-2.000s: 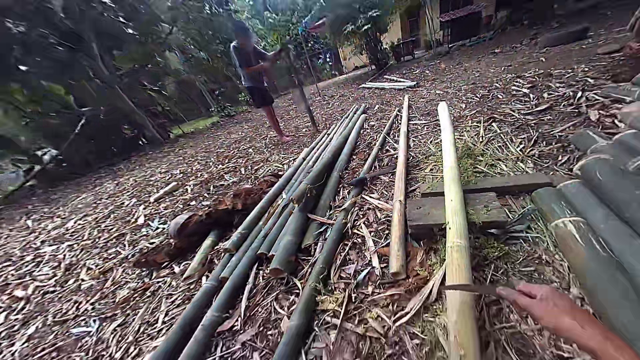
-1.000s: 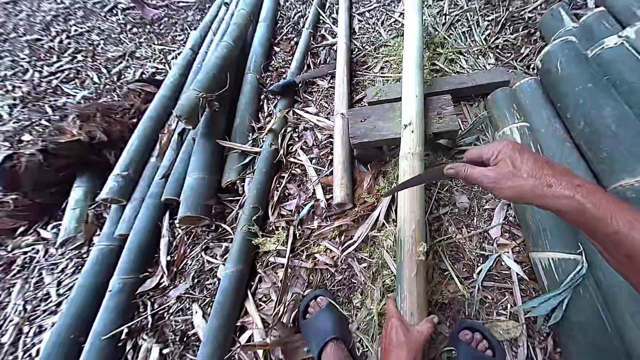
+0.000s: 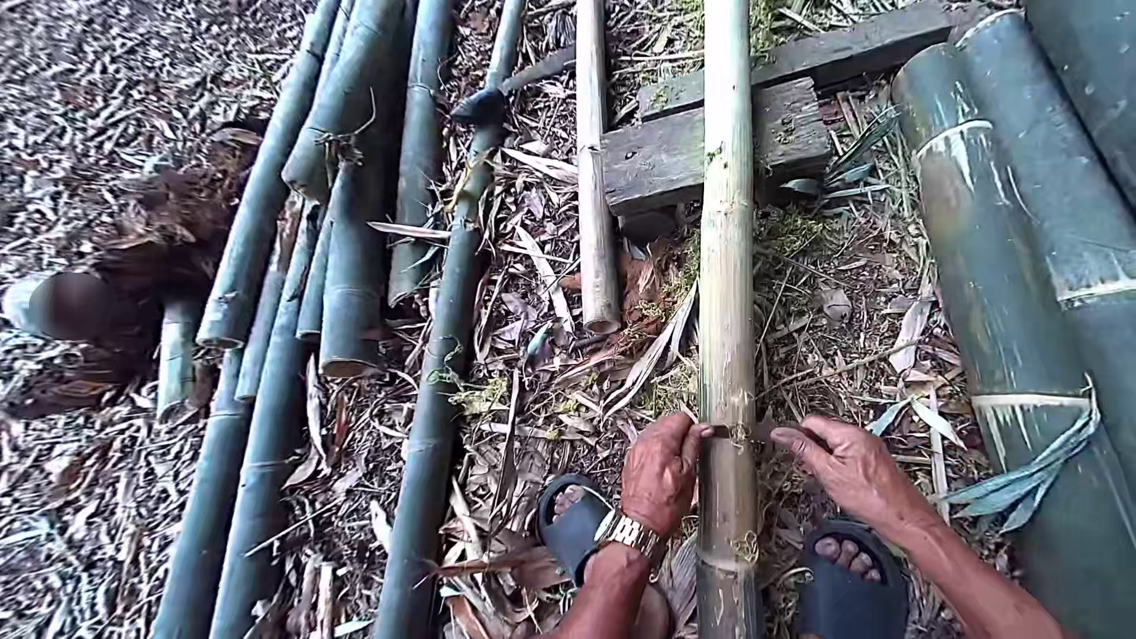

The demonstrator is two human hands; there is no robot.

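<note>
A pale, scraped bamboo pole [image 3: 728, 266] runs lengthwise between my feet, its nearer end darker and unscraped. Across it lies a dark knife blade [image 3: 744, 433], held from both sides. My left hand [image 3: 661, 470], with a metal watch at the wrist, pinches the blade's tip end at the pole's left edge. On the right, my right hand [image 3: 848, 466] is closed on the knife's handle end, mostly hidden by the fingers. Shavings cling to the pole by the blade.
Wooden blocks [image 3: 657, 164] lie under the pole. A thinner pale pole [image 3: 596, 195] is to its left. Green bamboo poles [image 3: 266, 222] lie farther left, with a dark-headed tool [image 3: 479, 106] on one. Thick green bamboo [image 3: 1003, 302] lies right. My sandalled feet [image 3: 852, 586] flank the pole.
My left hand has moved up from the pole's lower part to the blade's tip end. The blade, angled a second ago, now lies straight across the pole. The view has tipped down since the oldest frame.
</note>
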